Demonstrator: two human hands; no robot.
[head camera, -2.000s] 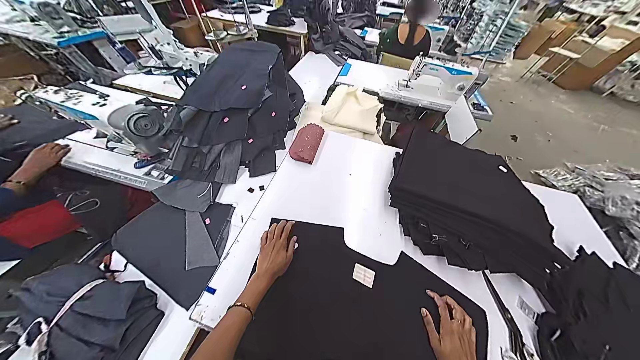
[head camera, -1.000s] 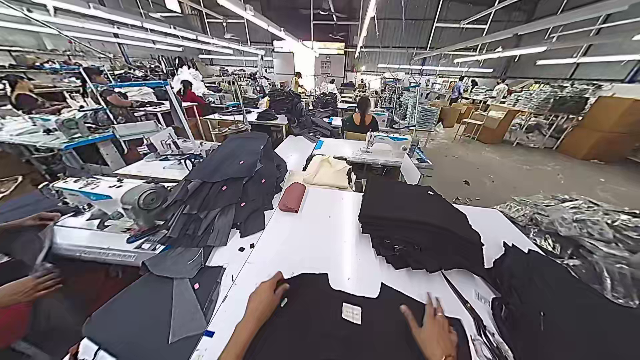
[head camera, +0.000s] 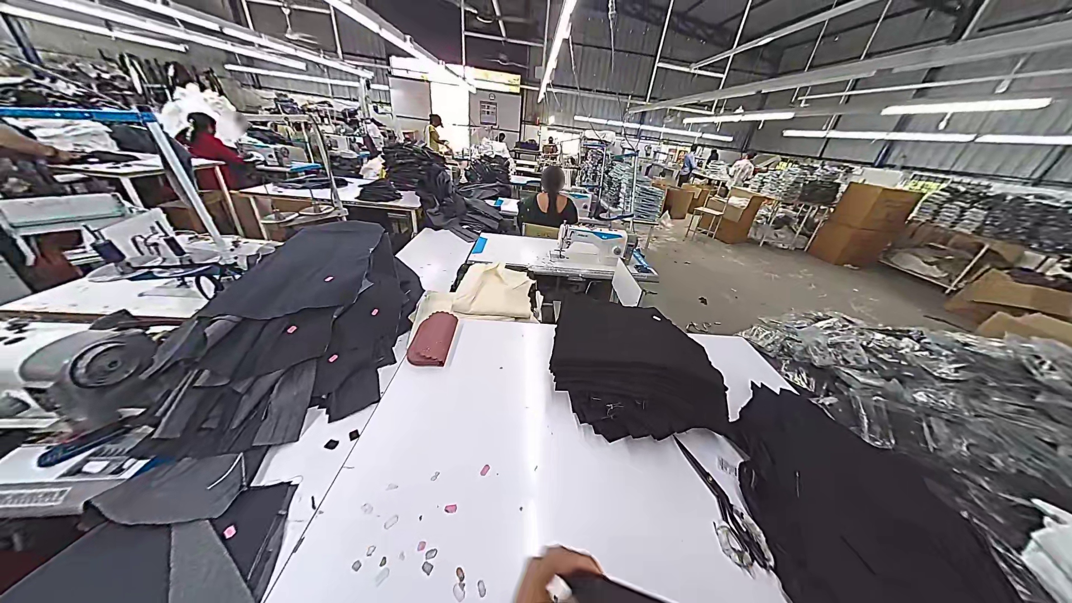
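Observation:
At the bottom edge, just right of the middle, my left hand (head camera: 556, 573) is partly in view, its fingers closed on a black fabric piece (head camera: 607, 589). Most of that piece is cut off by the frame. My right hand is out of view. Ahead stands a stack of black fabric panels (head camera: 636, 356) on the white table (head camera: 469, 419). Right of it lie large black-handled scissors (head camera: 727, 511), beside a heap of black fabric (head camera: 854, 502). Small pink and grey stickers or scraps (head camera: 427, 553) are scattered on the tabletop left of my hand.
Grey and dark fabric pieces (head camera: 301, 327) are piled at the left, near a sewing machine (head camera: 84, 368). A folded red cloth (head camera: 432, 339) and cream fabric (head camera: 494, 291) lie at the table's far end. Plastic-wrapped items (head camera: 946, 419) fill the right. A person (head camera: 548, 201) sits beyond.
The black panel that lay spread under both hands is off the tabletop, and scattered bits show there. My left hand has moved to the bottom edge; my right hand has left view.

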